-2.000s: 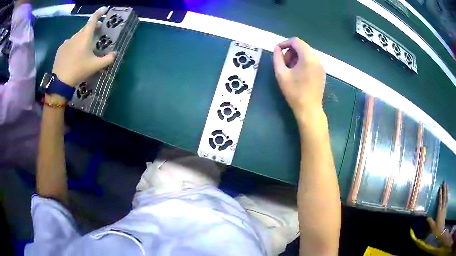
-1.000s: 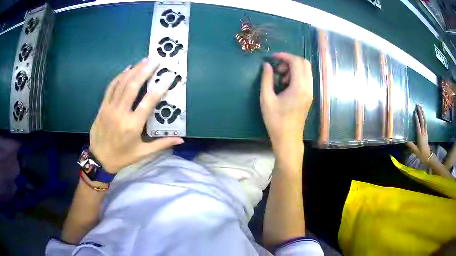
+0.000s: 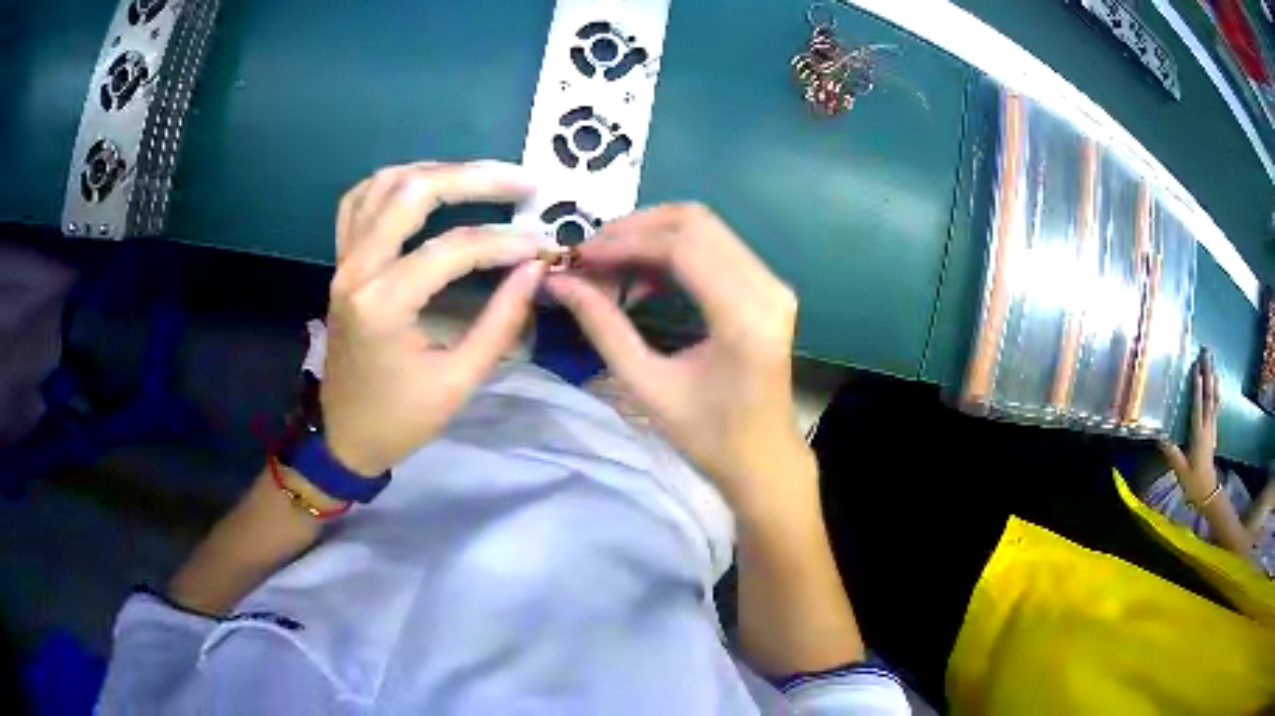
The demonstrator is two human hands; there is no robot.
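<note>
A small copper-coloured part (image 3: 561,260) is pinched between the fingertips of both hands, over the near end of a silver-white metal plate (image 3: 624,98). My left hand (image 3: 420,301) holds it from the left and my right hand (image 3: 699,329) from the right. Fingers hide much of the part. The plate lies lengthwise away from me and shows round fan-shaped openings; its near end is covered by my hands. A clump of small copper pieces (image 3: 831,87) with fine wires lies right of the plate.
Stacked plates (image 3: 129,105) stand at the far left of the green bench. A clear tray (image 3: 1070,280) with lengthwise copper-orange strips lies at the right. Another person's hand (image 3: 1203,434) is beyond it. Yellow cloth (image 3: 1105,629) shows at lower right. Another plate (image 3: 1135,42) is at upper right.
My left hand has left the plate and my right hand has moved left from beside the clump. Their fingertips now meet at the small part. The camera view has shifted.
</note>
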